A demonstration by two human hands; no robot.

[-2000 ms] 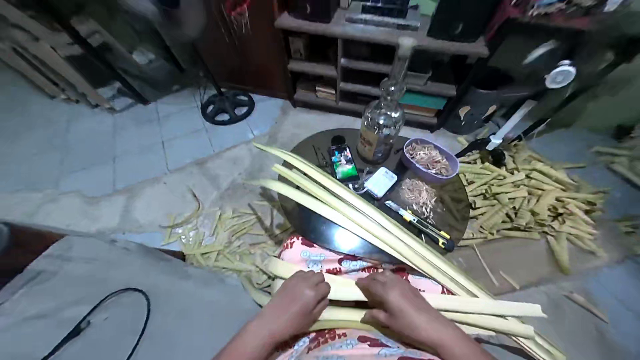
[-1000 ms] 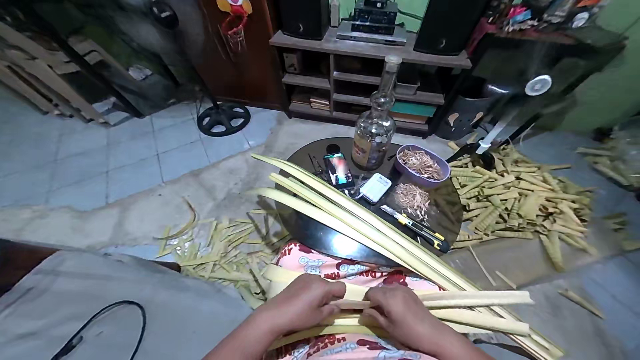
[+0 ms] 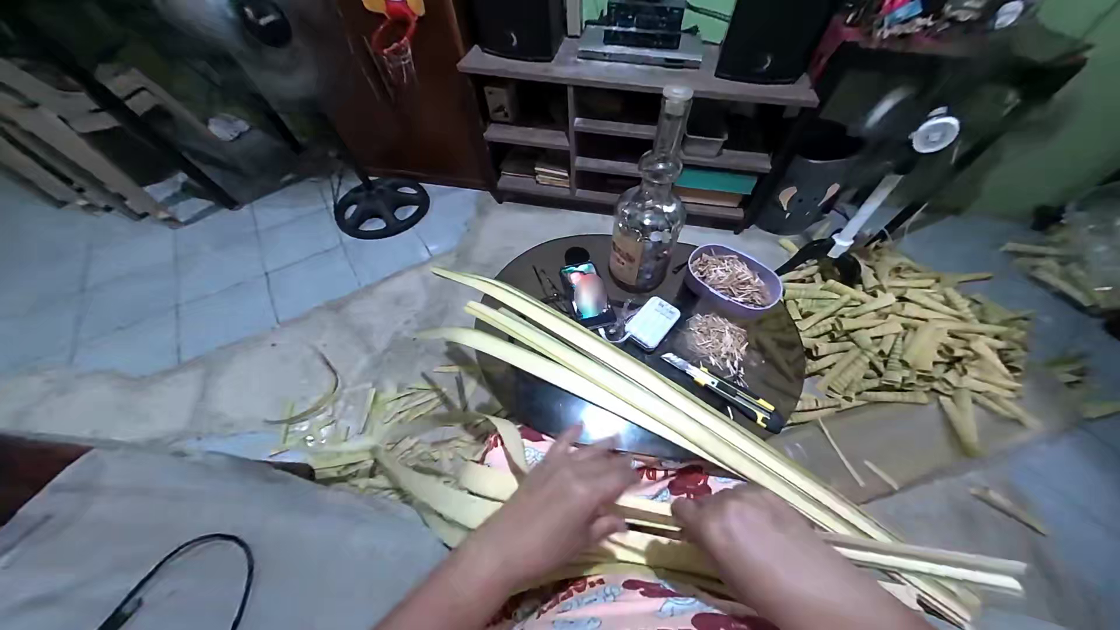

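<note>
Long pale green leaf strips [image 3: 490, 506] lie across a pink patterned cloth [image 3: 612, 608] on the lap. My left hand [image 3: 573, 490] is over them with its fingers spread and slightly blurred. To its right, my right hand [image 3: 744, 529] is closed around a strip, with its fingertips hidden from view. More long strips [image 3: 604, 376] rest diagonally over the round dark table [image 3: 547, 398]. On that table are a yellow and black cutter knife [image 3: 722, 389], a pile of small sticks [image 3: 717, 341], a white device [image 3: 652, 322] and a phone [image 3: 586, 293].
A tall glass bottle [image 3: 647, 227] and a purple bowl of sticks [image 3: 733, 278] stand at the table's far side. Rolled leaf pieces [image 3: 910, 341] are heaped on the floor at right, scraps [image 3: 394, 429] at left. A grey cushioned surface [image 3: 219, 525] with a black cable is at lower left.
My left hand has opened and lifted its fingers from the strip. The left parts of the lap strips now curl upward and lie spread apart. My right hand stays closed near the same place.
</note>
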